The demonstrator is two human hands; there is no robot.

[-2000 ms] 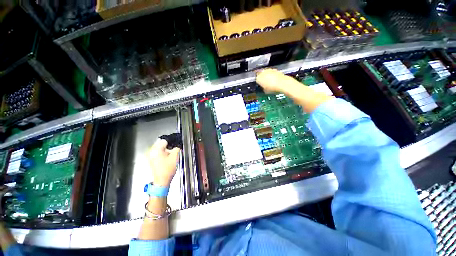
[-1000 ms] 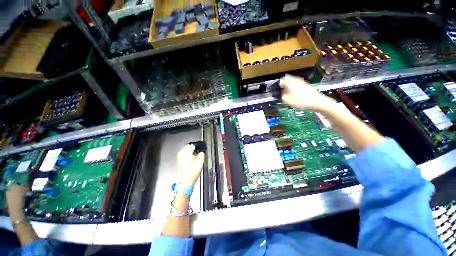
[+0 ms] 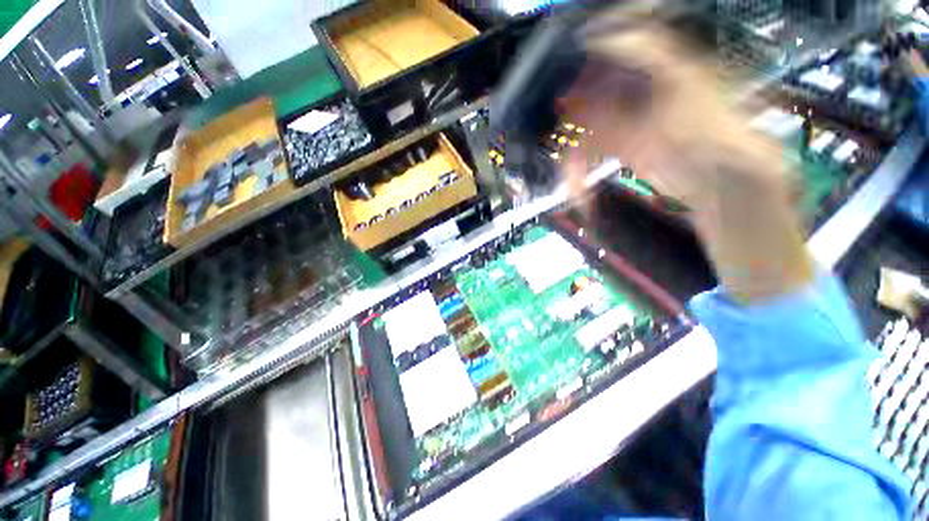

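The green circuit board (image 3: 520,305) with white blocks (image 3: 416,324) and a blue and brown row of parts lies in its dark carrier (image 3: 382,427) on the conveyor. My right hand (image 3: 652,112) is raised close to the camera at the upper right and strongly blurred. A dark blurred shape shows at its fingers; whether the hand holds it cannot be told. My left hand is out of the picture.
A brown box of dark round parts (image 3: 410,212) stands behind the rail. Clear trays (image 3: 270,275) stand left of it. The shelf holds a box of grey blocks (image 3: 168,219). Another board (image 3: 143,470) lies at lower left. A bin of pale parts (image 3: 902,407) is at right.
The view has tilted and swung. My right hand has risen from the conveyor's far rail to near the camera. My left hand, shut on dark parts before, has left the picture.
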